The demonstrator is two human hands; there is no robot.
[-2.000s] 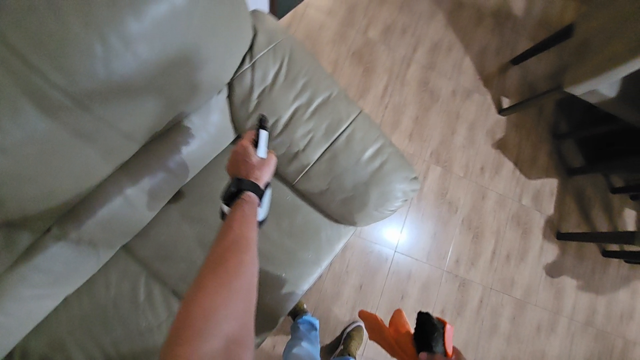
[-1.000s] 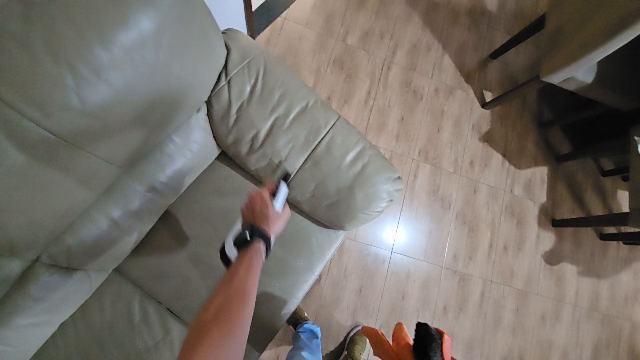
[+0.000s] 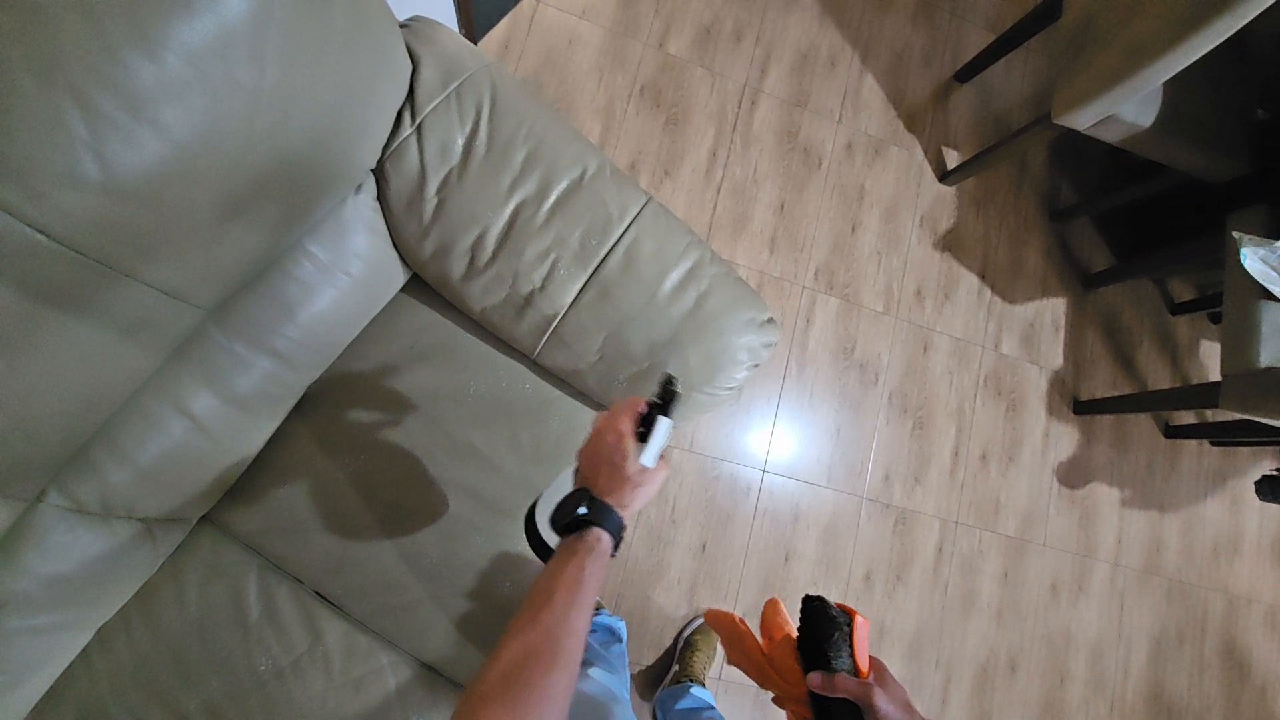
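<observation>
My left hand (image 3: 618, 462), with a black watch on the wrist, grips a spray bottle (image 3: 548, 515) with a white body and a black nozzle. The nozzle is over the front end of the armrest (image 3: 590, 240) of a grey-green leather sofa, where fine droplets show on the leather. At the bottom right my right hand (image 3: 865, 690) holds a brush or scrubbing pad (image 3: 828, 640) with a black fuzzy face and an orange-red back, together with an orange cloth or glove (image 3: 755, 640). Part of that hand is cut off by the frame.
The sofa's seat cushion (image 3: 450, 400) and backrest (image 3: 180, 120) fill the left side. Chairs (image 3: 1150, 100) with dark legs stand at the right on a wood-look tiled floor (image 3: 900, 400). My shoe (image 3: 692, 655) is on the floor near the sofa.
My left hand with the spray bottle has moved along the armrest from its middle part to its front end. The right hand still holds the black pad and orange cloth.
</observation>
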